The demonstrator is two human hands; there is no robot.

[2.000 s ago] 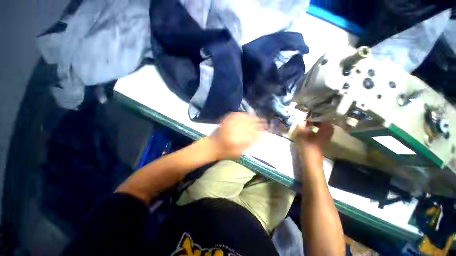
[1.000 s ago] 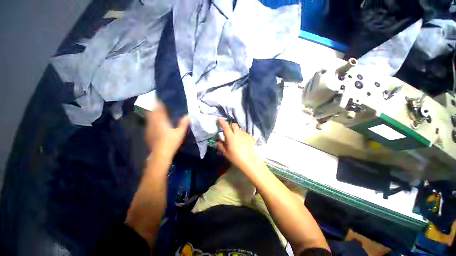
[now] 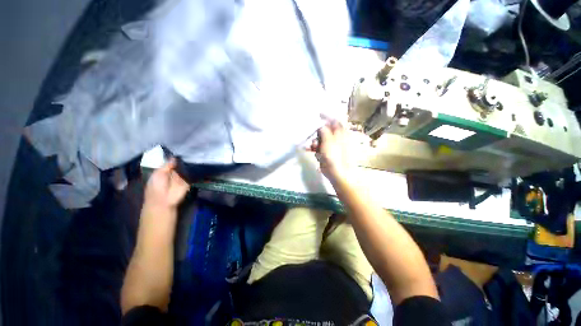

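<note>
The garment piece (image 3: 223, 95) is spread with its pale grey-blue side up, over the table left of the sewing machine and partly blurred. My left hand (image 3: 167, 184) pinches its near left corner, where a dark navy strip shows. My right hand (image 3: 331, 148) grips its near right edge, just left of the machine's needle area. The cream-white sewing machine (image 3: 439, 105) has a green panel and a white label. No cloth is seen under its needle, though that spot is small and partly hidden.
The green-edged white table (image 3: 376, 184) runs across in front of me. A black flat pad (image 3: 439, 187) lies on it at the right. More grey cloth (image 3: 79, 149) hangs at the far left. Navy cloth and a brown cardboard-like piece (image 3: 468, 269) are below right. Blue edges show below the table.
The cloth has gone from bunched to spread wide, pale side up. My left hand has moved left and my right hand has moved right and up, towards the machine. The camera view has turned.
</note>
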